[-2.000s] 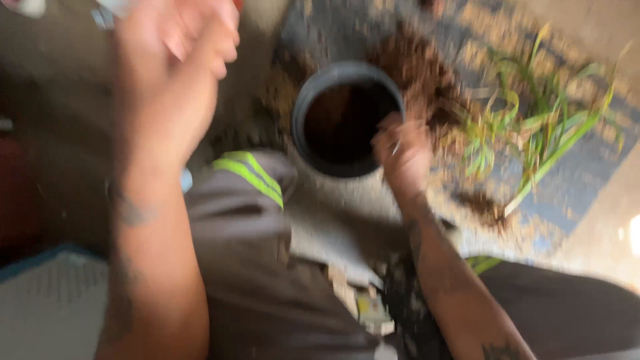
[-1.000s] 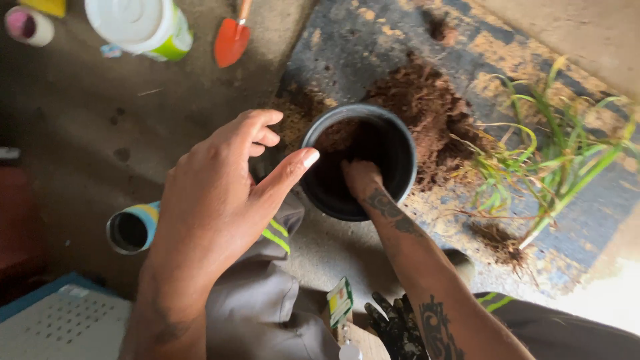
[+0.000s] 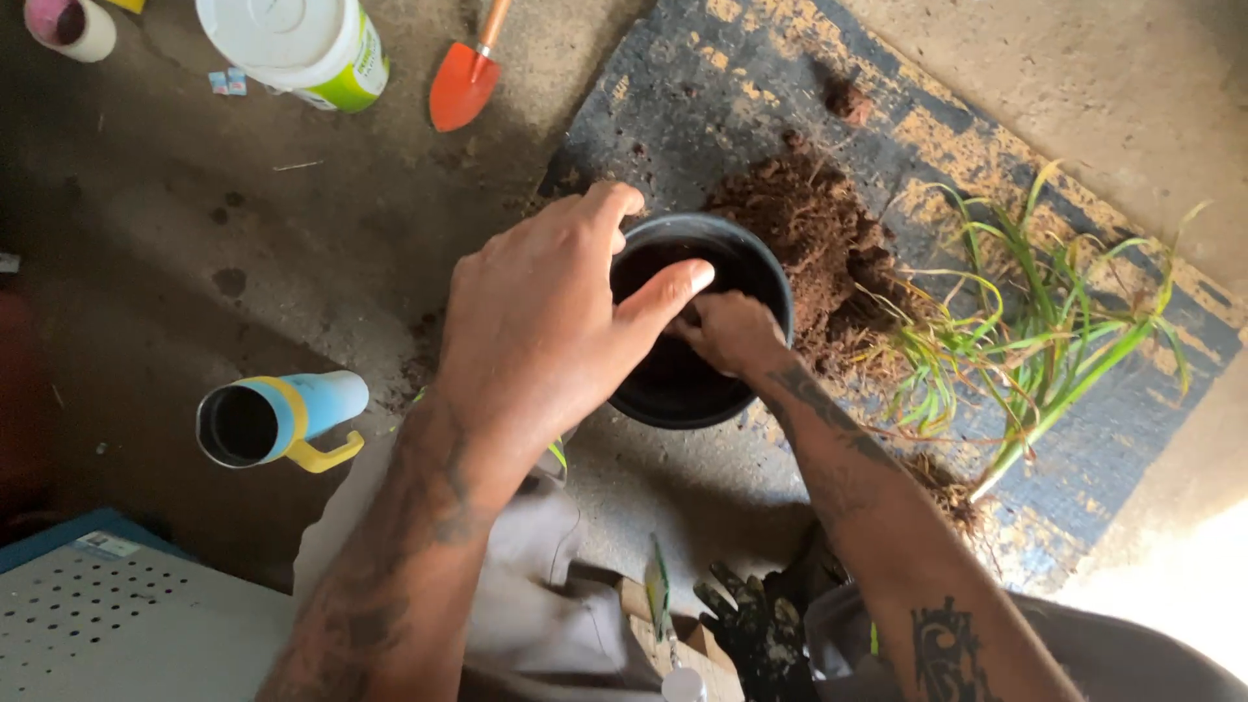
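A round black plant pot (image 3: 775,283) stands at the centre, on the edge of a worn dark board (image 3: 663,127). My right hand (image 3: 731,331) reaches down inside it, fingers bent and fingertips hidden in the dark interior. Over the pot's left rim hovers my left hand (image 3: 546,312), palm down, thumb spread from the fingers, holding nothing visible. Brown potting soil (image 3: 809,224) is heaped against the pot's far right side. To the right lies an uprooted plant with long green leaves (image 3: 1053,341), its bare roots (image 3: 946,492) toward me.
A blue tumbler with a yellow handle (image 3: 317,400) lies left of my forearm. An orange hand trowel (image 3: 465,86) and a white lidded bucket (image 3: 283,39) are at the upper left. Near my legs are a dirty black glove (image 3: 760,624) and a perforated light-coloured panel (image 3: 127,624).
Two seconds ago my right hand was at the pot's right rim; it is now inside. My left hand has come down from the upper left to beside the pot.
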